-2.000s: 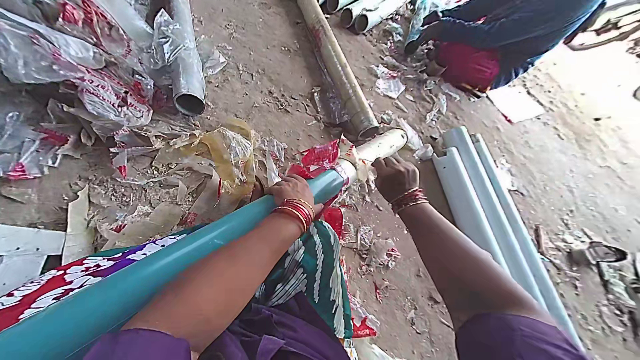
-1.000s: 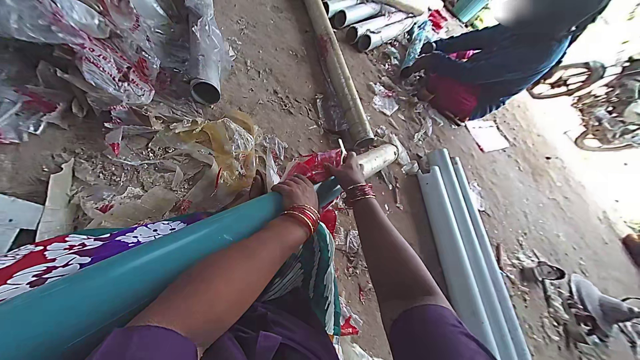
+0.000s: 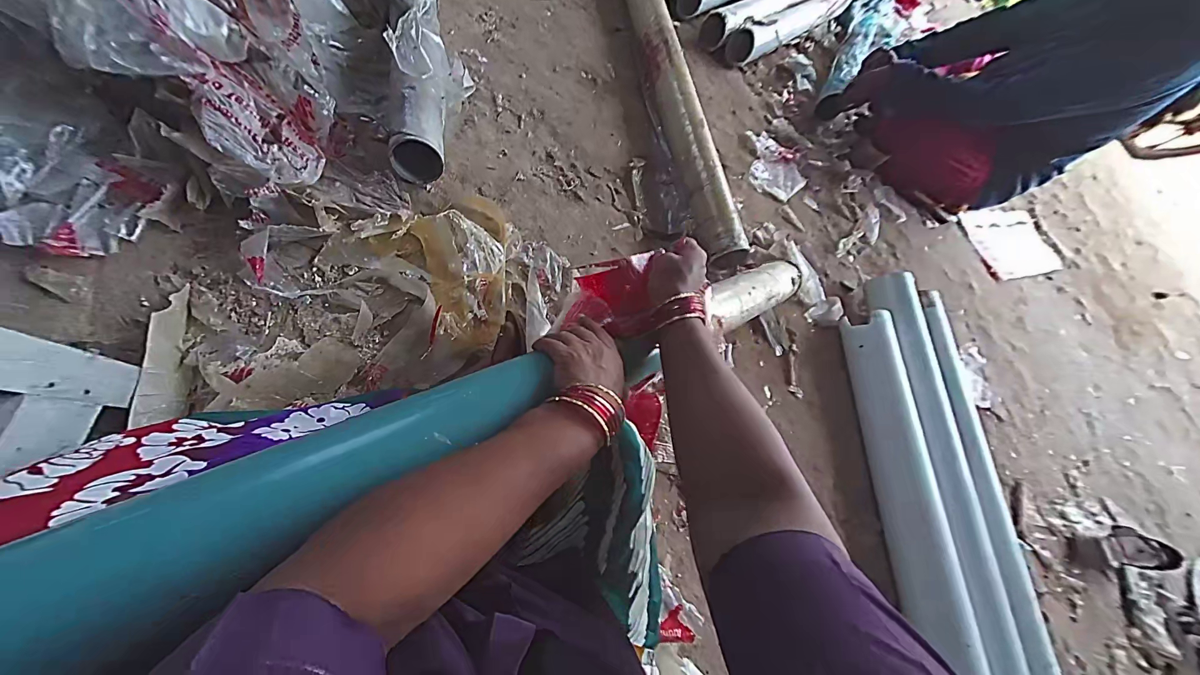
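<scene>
A long teal pipe (image 3: pixel 309 469) lies across my lap from the lower left. My left hand (image 3: pixel 586 361), with red and gold bangles, rests over the pipe near its far end, fingers curled on it. Just beyond, my right hand (image 3: pixel 677 277) is closed on crumpled red and clear plastic film (image 3: pixel 609 286) above the pipe. Past my right wrist a cream-coloured pipe end (image 3: pixel 759 292) sticks out in line with the teal pipe; the joint between them is hidden by my hands and the film.
A long cream pipe (image 3: pixel 694 141) lies on the dirt ahead. Grey-blue pipes (image 3: pixel 923 450) lie at right, a plastic-wrapped pipe (image 3: pixel 416 122) at upper left. Plastic scraps (image 3: pixel 253 112) cover the left ground. Another person (image 3: pixel 1050 103) sits at upper right, by more pipes (image 3: pixel 778 28).
My right hand has moved from the cream pipe end back toward my left hand and now grips the red film. My left hand stays on the teal pipe.
</scene>
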